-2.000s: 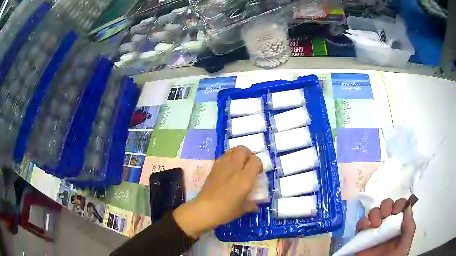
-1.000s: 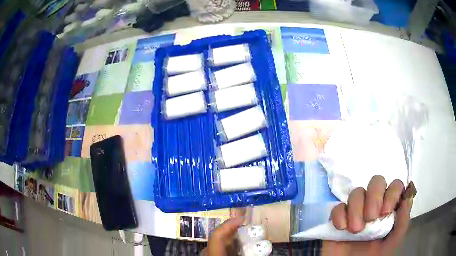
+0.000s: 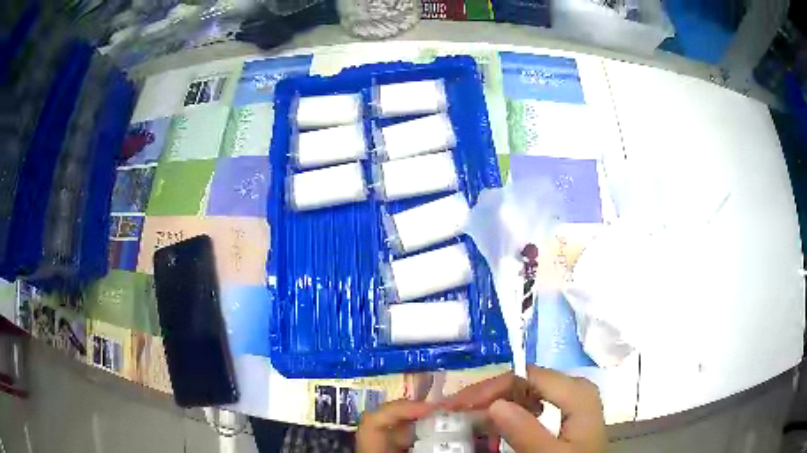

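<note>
My left hand point(image 3: 389, 428), cut off by the bottom edge, holds several white units point(image 3: 442, 428) together below the tray, with end faces and small round marks showing. My right hand point(image 3: 553, 414) is beside them, its fingers closed around the narrow part of a whitish dispensing bag point(image 3: 513, 305). The bag's wide, see-through part rises over the tray's right edge; its tip is hidden. A red-and-white striped tie point(image 3: 528, 274) shows against the bag. The blue tray point(image 3: 327, 292) holds two columns of white units point(image 3: 327, 186); its lower left part is bare ribs.
A black smartphone point(image 3: 196, 323) lies left of the tray. Stacked blue-edged trays point(image 3: 66, 177) stand at the far left. A crumpled white wipe point(image 3: 602, 305) lies at the right. A clear container point(image 3: 611, 25) and a whitish bundle point(image 3: 380, 16) are at the back.
My right hand has moved left to the units in my left hand. The bag, earlier lying sideways in my right fist, now points upward with its wide part. The left hand took the units from the tray.
</note>
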